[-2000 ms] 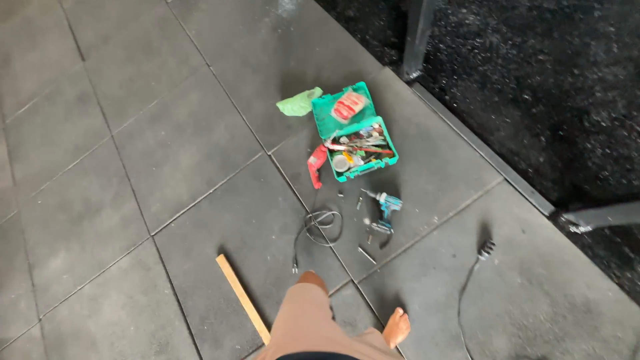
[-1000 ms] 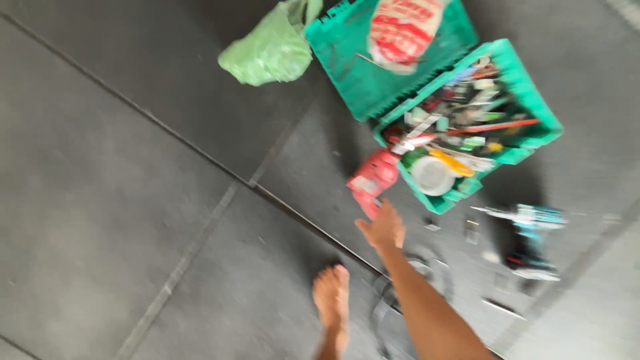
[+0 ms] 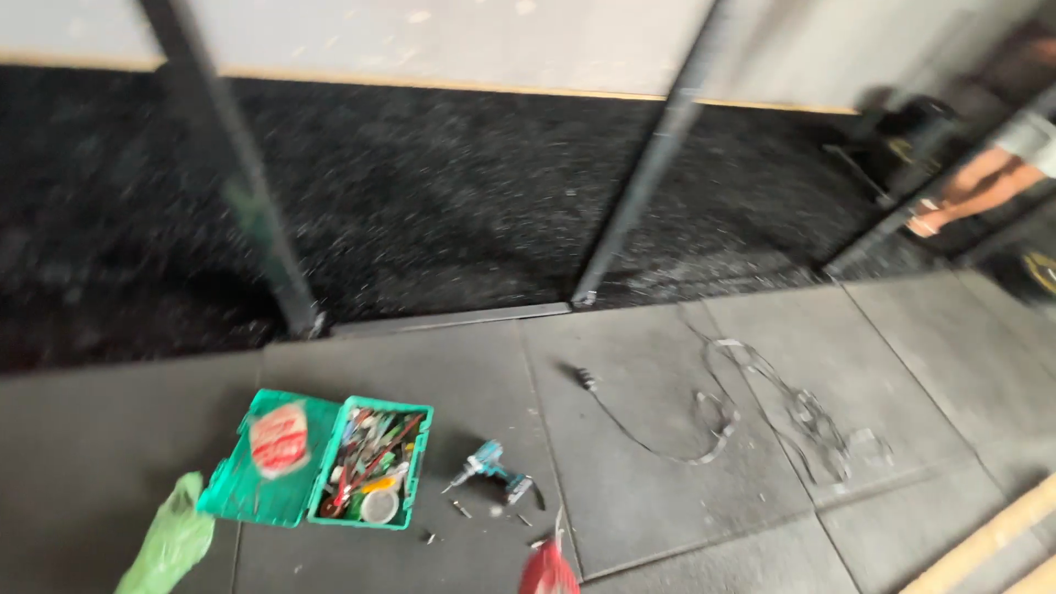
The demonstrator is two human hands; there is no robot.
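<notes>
Neither of my hands shows. A red power tool [image 3: 549, 569] stands at the bottom edge, its narrow end up; most of it is cut off, and whatever holds it is hidden. Left of it, a teal cordless drill [image 3: 490, 472] lies on the grey floor tiles with small metal bits [image 3: 461, 509] beside it. An open green toolbox [image 3: 426, 462] holds mixed hand tools, a yellow-handled tool [image 3: 379, 485] and a round pale container [image 3: 379, 506]. A red-and-white plastic packet [image 3: 279, 440] rests in its lid. A green plastic bag [image 3: 171, 532] is at the lower left.
Metal posts [image 3: 631, 194] rise from a floor rail [image 3: 450, 319], with dark ground and a pale wall behind. A cable with a socket end [image 3: 586, 379] and loose coils [image 3: 813, 412] lies on the right. Wooden lengths [image 3: 990, 536] are at the lower right; a person's legs [image 3: 982, 188] show beyond the posts.
A hand reached to the red power tool by the toolbox one second ago; the tool has left that place and is now at the bottom edge. The view has swung up toward the posts.
</notes>
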